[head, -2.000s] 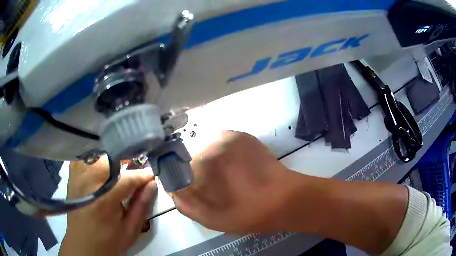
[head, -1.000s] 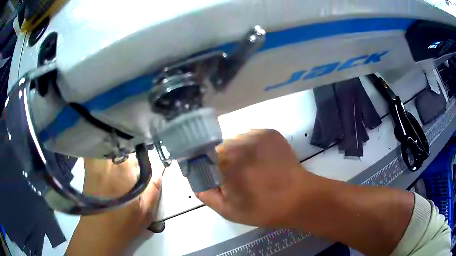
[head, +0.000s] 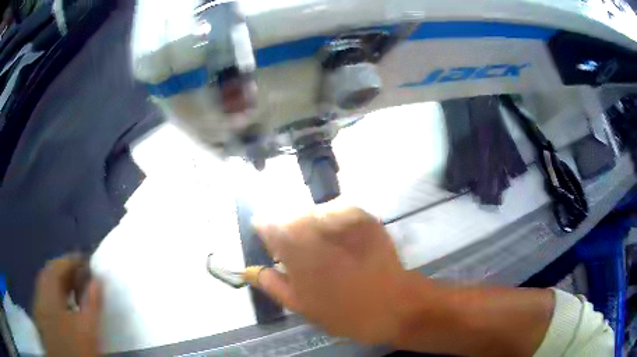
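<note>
My right hand (head: 335, 268) is closed around small yellowish and metal snips (head: 227, 272), which point left below the machine head. A narrow dark fabric strip (head: 265, 307) lies on the white bed, partly under the snips and this hand. My left hand (head: 70, 303) is blurred at the lower left, fingers curled, at the edge of large dark cut fabric (head: 42, 181); whether it grips the fabric cannot be told. The white and blue sewing machine head (head: 279, 77) is above, with a stubby dark-grey attachment (head: 323, 174) under it.
Small dark fabric pieces (head: 482, 150) lie right of the needle area. Black-handled shears (head: 564, 192) lie further right. A blue basket (head: 604, 279) is at the lower right. A grey ruled edge (head: 489, 254) runs along the table front.
My left hand has moved left and down to the dark fabric. My right hand has come out from behind the attachment, showing snips and a dark strip. The view has shifted, uncovering more bed and fabric.
</note>
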